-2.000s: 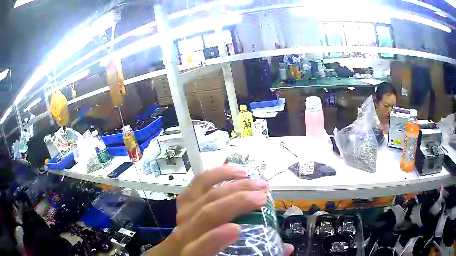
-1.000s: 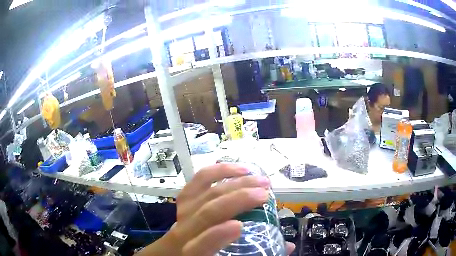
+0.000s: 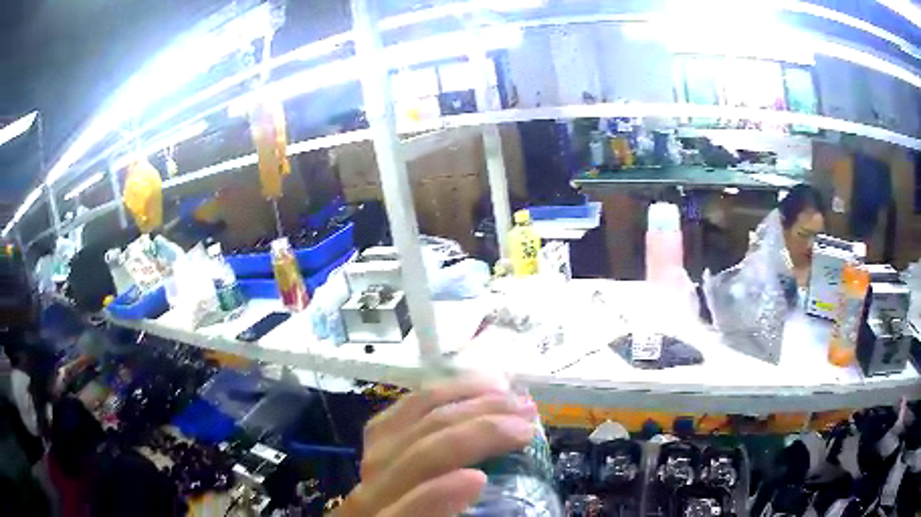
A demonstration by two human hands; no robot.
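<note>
My left hand [image 3: 444, 444] comes in from the lower left and is wrapped around a clear plastic bottle [image 3: 520, 475] with a green label. The bottle is close to the camera at the bottom centre. Its lower part is cut off by the picture's edge, and my fingers cover its left side. The bottle's upper end is blurred against the bright shelf. My right hand is not in view.
A white shelf [image 3: 596, 389] crosses the view, bearing a yellow bottle [image 3: 524, 245], pink bottle [image 3: 663, 244], orange bottle [image 3: 848, 315] and metal boxes. A post [image 3: 399, 202] stands left of centre. Black housings in clear trays [image 3: 656, 475] lie below. A person [image 3: 800, 232] sits behind.
The view has swung, so the shelf and its things sit farther right and slightly lower than one second ago. My hand still holds the bottle, which sits lower, with less of it showing.
</note>
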